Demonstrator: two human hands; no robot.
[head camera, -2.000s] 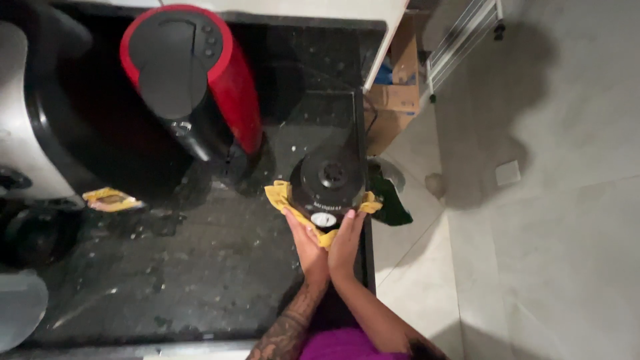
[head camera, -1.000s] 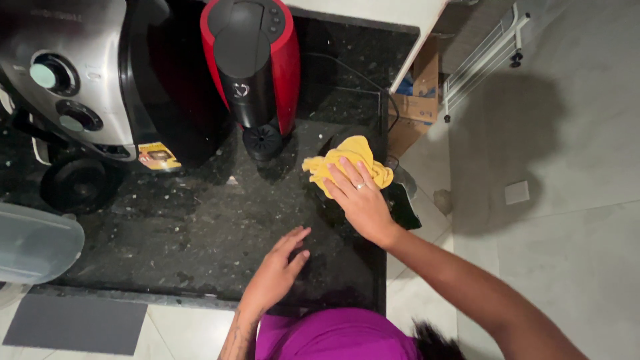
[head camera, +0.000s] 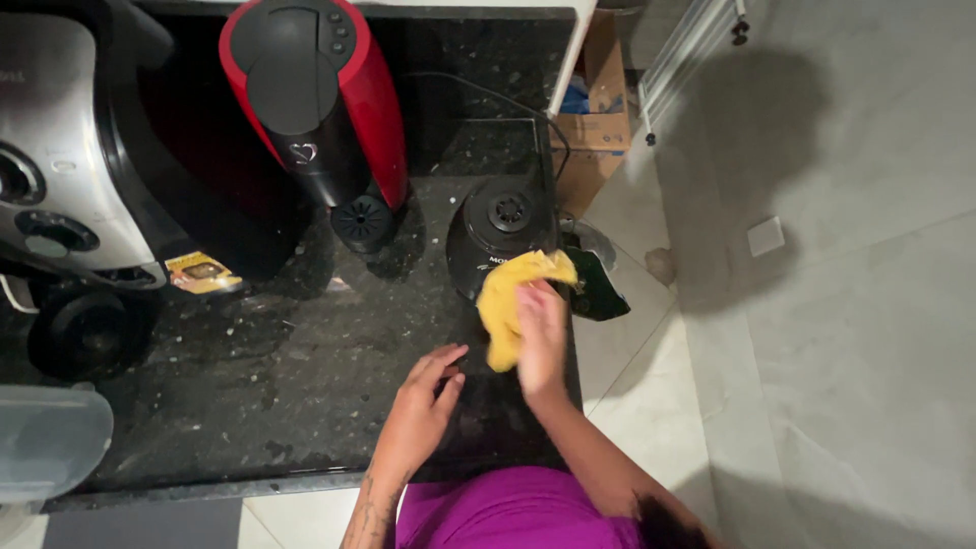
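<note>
My right hand (head camera: 543, 335) holds a yellow cloth (head camera: 507, 305), slightly blurred, against the near side of a black blender base (head camera: 496, 221). The base stands near the right edge of a dark speckled stone countertop (head camera: 305, 381), its round drive socket facing up; the cloth covers part of its front. My left hand (head camera: 431, 393) is empty, fingers apart and a little bent, over the countertop just left of the cloth.
A red and black capsule coffee machine (head camera: 305, 91) stands left of the base. Farther left are a silver and black air fryer (head camera: 61, 152) and a clear plastic container (head camera: 49, 442). A cable (head camera: 488, 88) runs behind; a cardboard box (head camera: 591, 137) is beyond the countertop's edge.
Both hands were at the base with the cloth at first; my left hand has since come away from it. My right hand and the cloth have moved from the base's top to its near side.
</note>
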